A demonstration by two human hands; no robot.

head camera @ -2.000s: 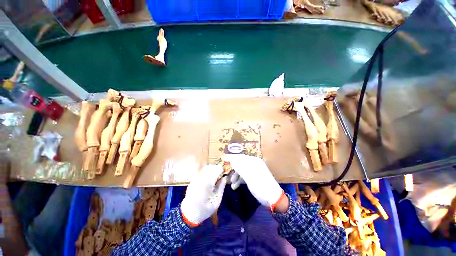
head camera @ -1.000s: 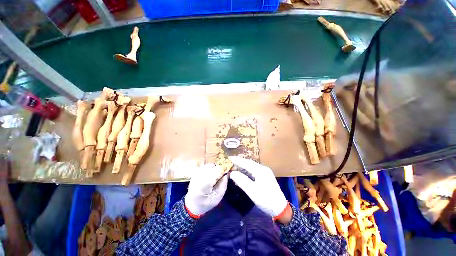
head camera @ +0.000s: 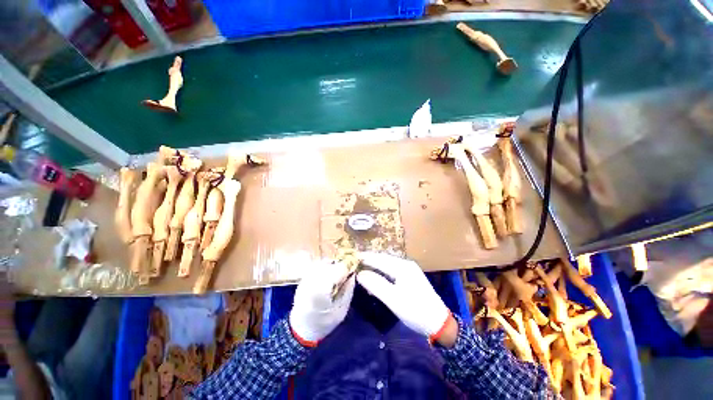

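My left hand (head camera: pixel 319 303), in a white knit glove, is closed on a small tan piece (head camera: pixel 347 261) at the bench's front edge. Most of that piece is hidden by the fingers. My right hand (head camera: pixel 405 295), gloved too, touches it and holds a thin dark strip (head camera: pixel 377 273); I cannot tell what it is. The stained work pad (head camera: pixel 332 228) lies just beyond my hands, with a small white-grey ring (head camera: pixel 360 223) on it. Carved tan legs (head camera: pixel 223 223) with dark bands lie in a row at left. Three more legs (head camera: pixel 478 187) lie at right.
Blue bins below the bench hold brown plates (head camera: pixel 176 367) at left and loose legs (head camera: pixel 559 336) at right. Two footed pieces (head camera: pixel 173 84) lie on the green belt (head camera: pixel 274 86). A black cable (head camera: pixel 550 156) hangs at right. A pink-red bottle (head camera: pixel 51 173) is at left.
The footed pieces on the belt have moved left; the right one was absent two seconds ago. The dark strip has come into view at my right hand. My hands stay together at the bench edge.
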